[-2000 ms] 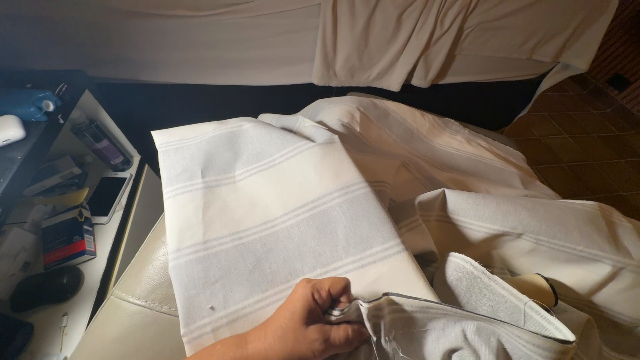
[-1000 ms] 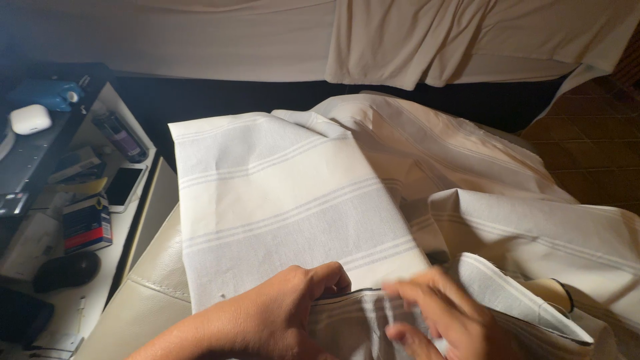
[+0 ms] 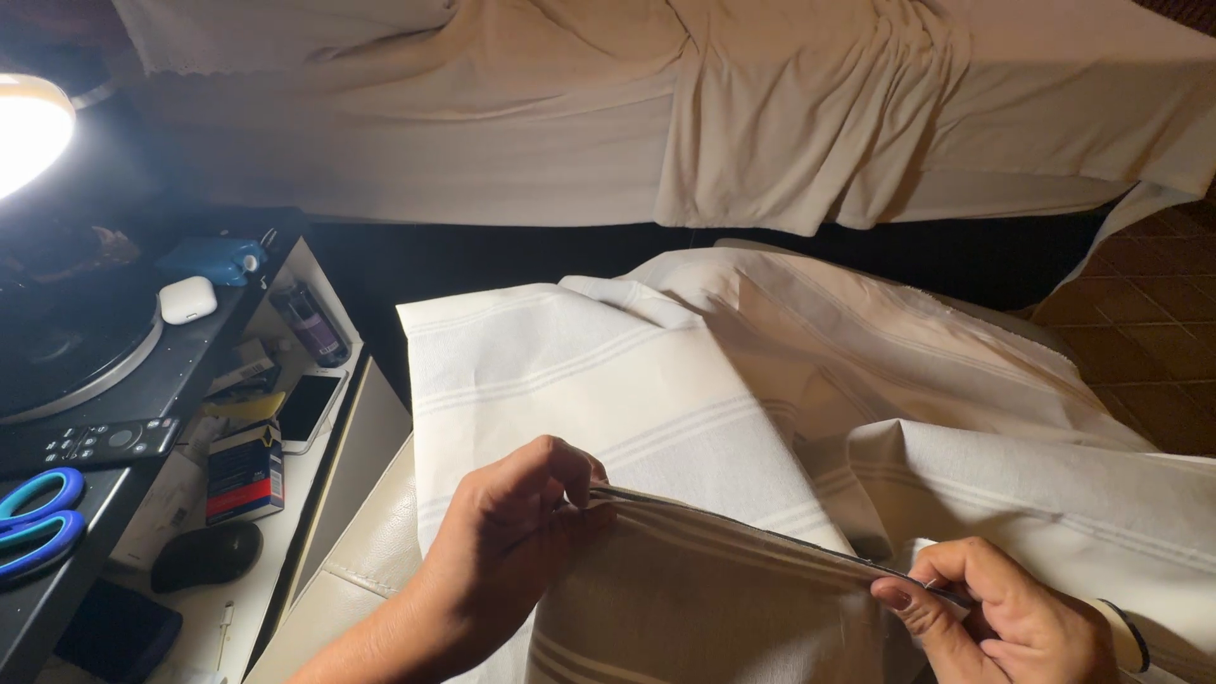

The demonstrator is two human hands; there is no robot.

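Observation:
A large striped cloth [image 3: 608, 380], white and pale grey, lies spread in folds before me. My left hand [image 3: 518, 522] pinches its dark-lined edge near the middle of the view. Farther right and lower, my right hand [image 3: 997, 603] grips the same edge between thumb and fingers. The edge runs fairly straight from one hand to the other, and a shaded part of the cloth hangs below it. A band circles my right wrist.
On the dark desk [image 3: 190, 370] at left are blue-handled scissors [image 3: 38, 522], a remote control [image 3: 95, 442], a white earbud case [image 3: 188, 300] and a lit lamp [image 3: 28, 133]. Its shelf holds a phone [image 3: 312, 408], a mouse [image 3: 207, 556] and boxes. A draped bed or sofa [image 3: 475, 142] stands behind.
My right hand, absent from the oldest frame, came in beside my left and has moved right along the edge. The edge between the hands is now drawn out. The view has shifted left.

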